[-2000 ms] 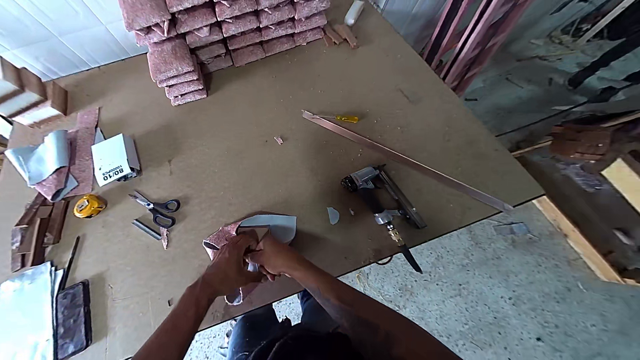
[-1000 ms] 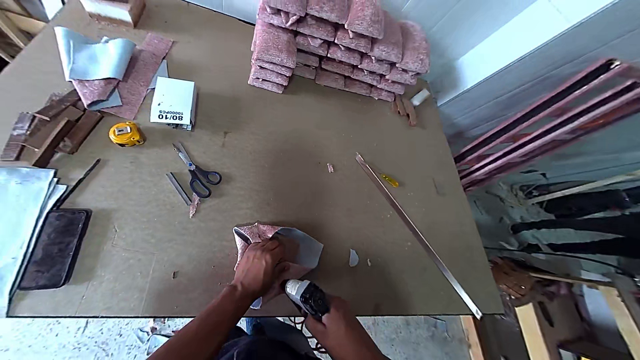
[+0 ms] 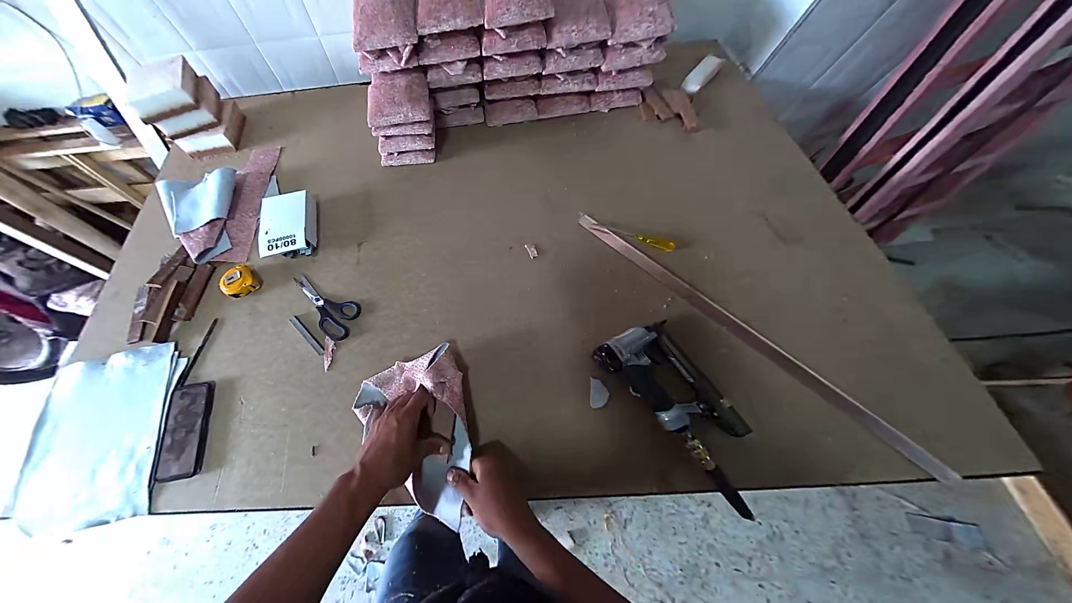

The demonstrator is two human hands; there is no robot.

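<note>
A piece of pink upholstery fabric with a pale grey backing (image 3: 427,377) is folded around a block at the table's front edge. Pressing on its upper left is my left hand (image 3: 398,444), fingers on the folded fabric. My right hand (image 3: 490,494) pinches the loose grey-backed flap at the lower right between thumb and fingers. To the right lies a pneumatic staple gun (image 3: 662,368) with its hose fitting towards the edge, untouched. A small grey scrap (image 3: 599,394) lies beside it.
Scissors (image 3: 327,310), a yellow tape measure (image 3: 239,280), a staple box (image 3: 285,222) and a phone (image 3: 184,431) lie left. Pink padded blocks (image 3: 511,63) are stacked behind. A long strip (image 3: 770,352) and a yellow-handled tool (image 3: 655,242) lie right.
One second ago my right hand held the staple gun against the fabric; now the gun lies on the table and that hand holds the flap. The fabric piece has been turned. The view has shifted.
</note>
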